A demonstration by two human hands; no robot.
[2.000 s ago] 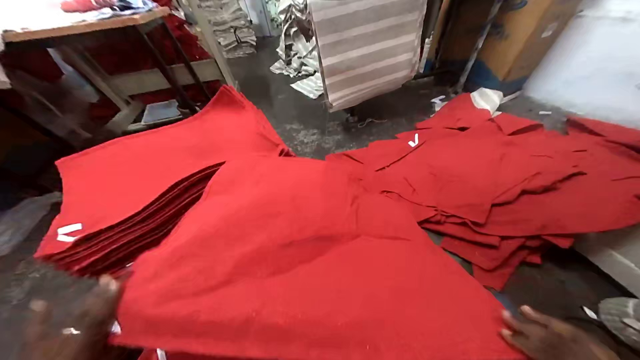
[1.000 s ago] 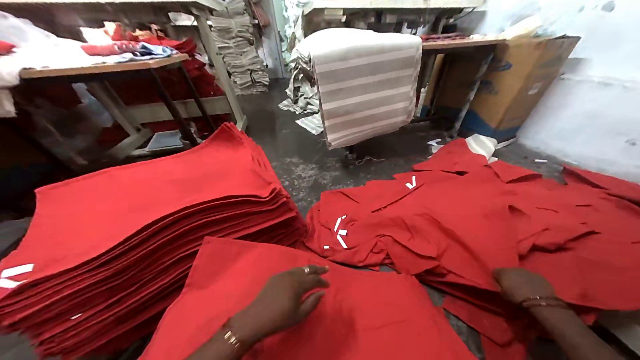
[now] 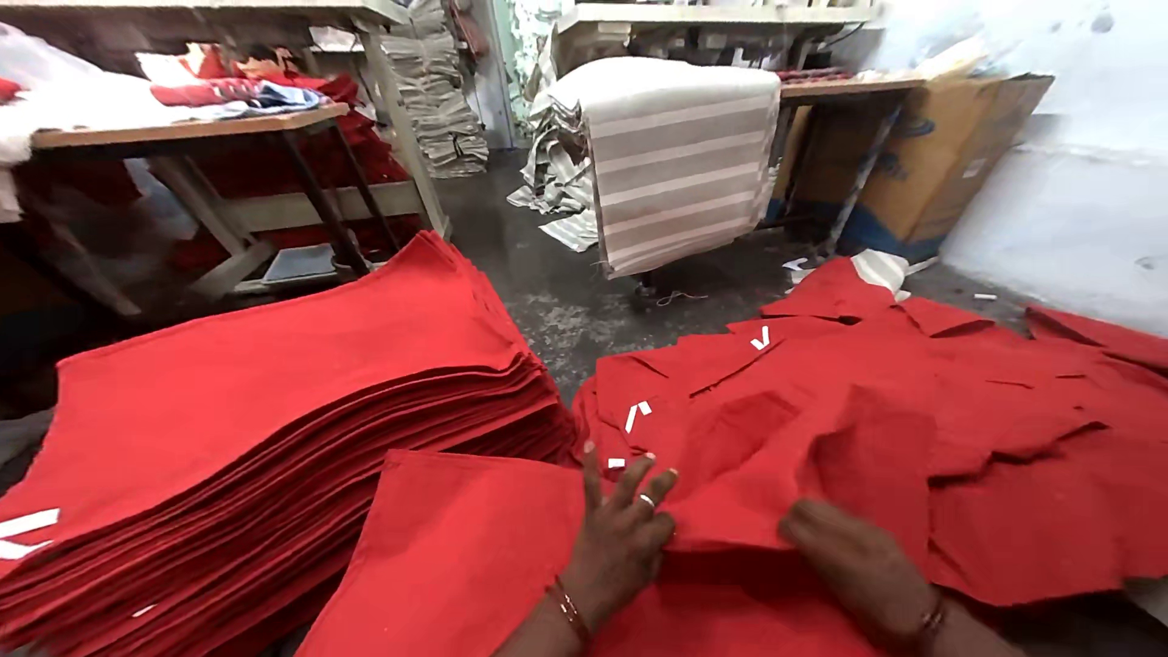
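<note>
A red fabric piece [image 3: 474, 547] lies spread in front of me at the bottom centre. My left hand [image 3: 625, 529], with a ring and a bracelet, rests on it with the fingers apart. My right hand [image 3: 858, 566] is closed on the edge of a red cloth panel [image 3: 739, 502], which is lifted and folded between my hands. To the left stands a thick, neat stack of red fabric pieces [image 3: 274, 365] with white tags at its corner. A loose, overlapping heap of red fabric pieces [image 3: 1031, 456] spreads at the right, with white tags along its near left side.
A striped cloth [image 3: 684, 164] hangs over a support beyond the fabric. A wooden-topped table [image 3: 182, 132] holding cloth is at the back left, with bundled fabric [image 3: 433, 100] behind it. A cardboard box [image 3: 949, 164] stands by the white wall [image 3: 1077, 228] at the back right.
My left hand has moved right across the cloth. My right hand has drawn a panel from the right heap towards my left hand.
</note>
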